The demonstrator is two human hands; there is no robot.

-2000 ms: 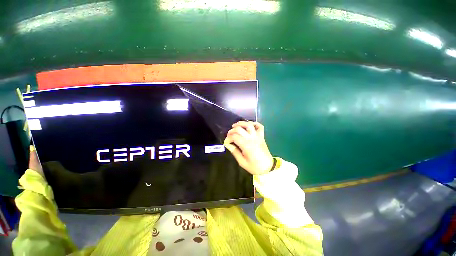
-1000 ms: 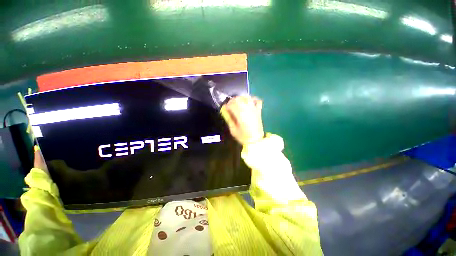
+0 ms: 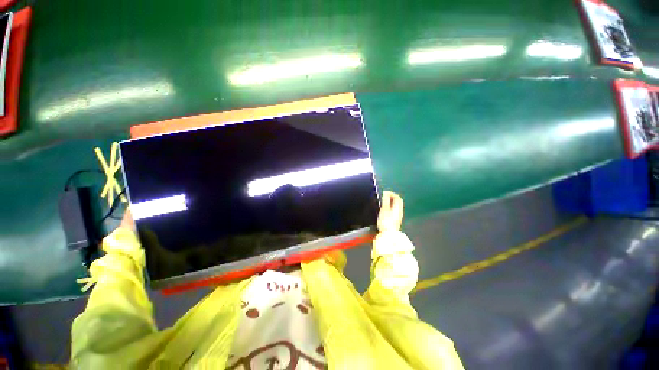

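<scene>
The all-in-one unit [image 3: 238,181] lies screen up on an orange-red foam pad [image 3: 242,115], slightly tilted on the bench. Its screen is black with white glare bands and no logo shows. Clear film lies over its upper right corner. My left hand [image 3: 128,221] is at the unit's left edge, its fingers mostly hidden by sleeve and unit. My right hand [image 3: 391,211] is at the lower right edge, thumb and fingers close together; its grip is partly hidden. A black power adapter [image 3: 74,219] with a thin black cable lies left of the unit.
Yellow tape crosses [image 3: 110,173] are stuck between adapter and unit. Two units with exposed boards [image 3: 642,117] lie on orange-red pads at the right. Another pad [image 3: 16,79] is at the far left edge. Blue bins [image 3: 610,188] and a yellow floor line [image 3: 506,254] are beyond the bench's right front edge.
My right hand has let go of the film corner and moved down to the unit's right edge. The film lies flatter. The logo has gone from the screen. The view has shifted and shows more bench.
</scene>
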